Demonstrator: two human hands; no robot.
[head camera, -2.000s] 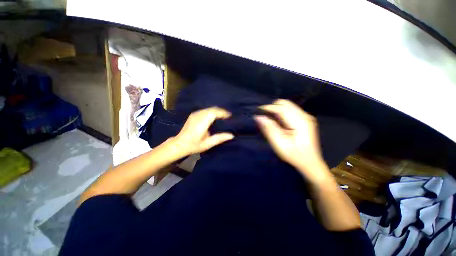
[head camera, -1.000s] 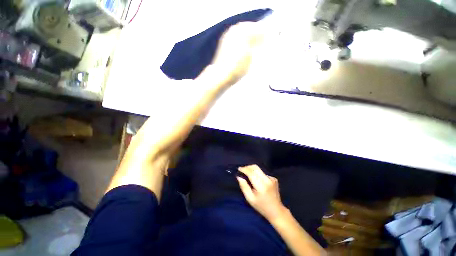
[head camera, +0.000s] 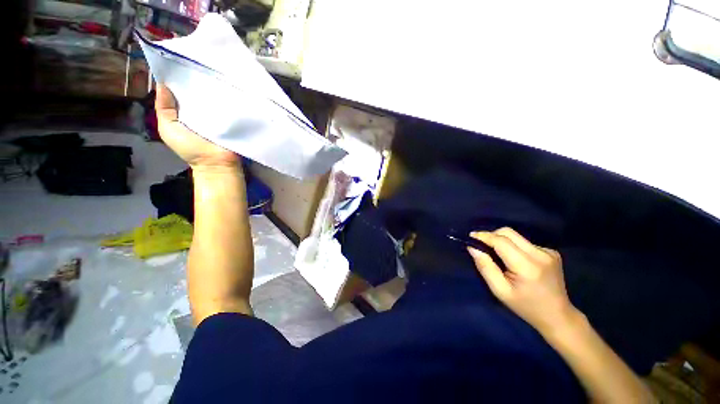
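Note:
My left hand (head camera: 189, 138) is raised at the upper left and holds a white-sided collar or cuff piece (head camera: 245, 102) with thin dark seam lines along it. The fingers are mostly hidden behind the cloth. My right hand (head camera: 521, 272) is over the dark lap, its thumb and index finger pinched on a small dark tool (head camera: 466, 240) with a shiny tip. Most of the tool is hidden in the hand, so its kind cannot be told.
The white table (head camera: 489, 79) runs across the top. An open wooden box with white lining (head camera: 317, 205) and dark offcuts stands left of the lap. A yellow bag (head camera: 163, 235) and dark cloth (head camera: 85, 170) lie on the worn grey floor.
My left hand has moved from the navy piece on the tabletop to the left, and now holds up a white-sided piece. The view has turned left. My right hand stays over the lap.

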